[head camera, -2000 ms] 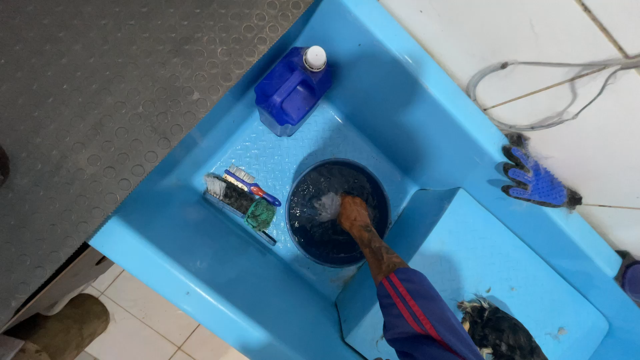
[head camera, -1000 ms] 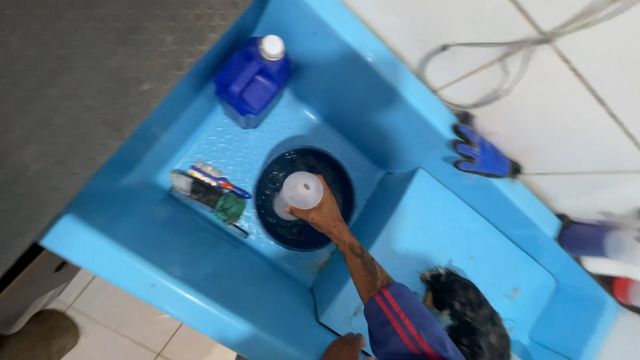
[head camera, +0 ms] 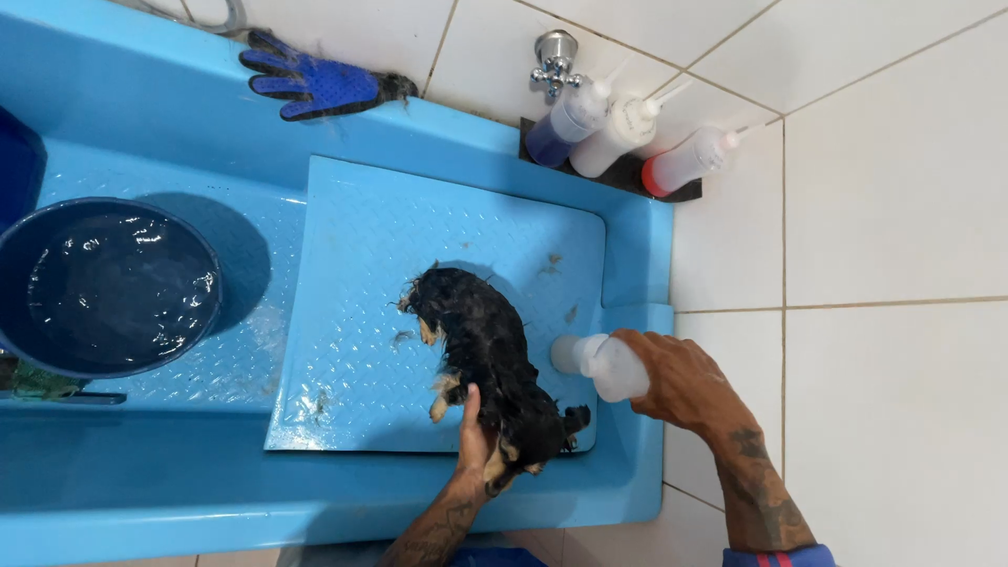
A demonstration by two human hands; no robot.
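Note:
A small wet black-and-tan dog (head camera: 492, 354) is on the raised blue platform (head camera: 370, 236) of the tub, its head toward the near edge. My left hand (head camera: 474, 441) is around the dog's chest and neck, its thumb along the side. My right hand (head camera: 677, 378) grips a translucent plastic bottle (head camera: 618, 368), tilted to the left just beside the dog. A whitish round part (head camera: 564, 354) shows at the bottle's left end; whether it is a separate cup I cannot tell.
A dark blue bucket of water (head camera: 114, 287) stands at the left. A blue grooming glove (head camera: 323, 85) lies on the tub's rim. Several squeeze bottles (head camera: 618, 134) stand on a black corner mat under a metal tap (head camera: 556, 59). A green item (head camera: 47, 380) is beside the bucket.
My right hand has left the bucket, where it held a translucent container one second ago, and is now right of the dog. My left hand now holds the dog. The view has swung right.

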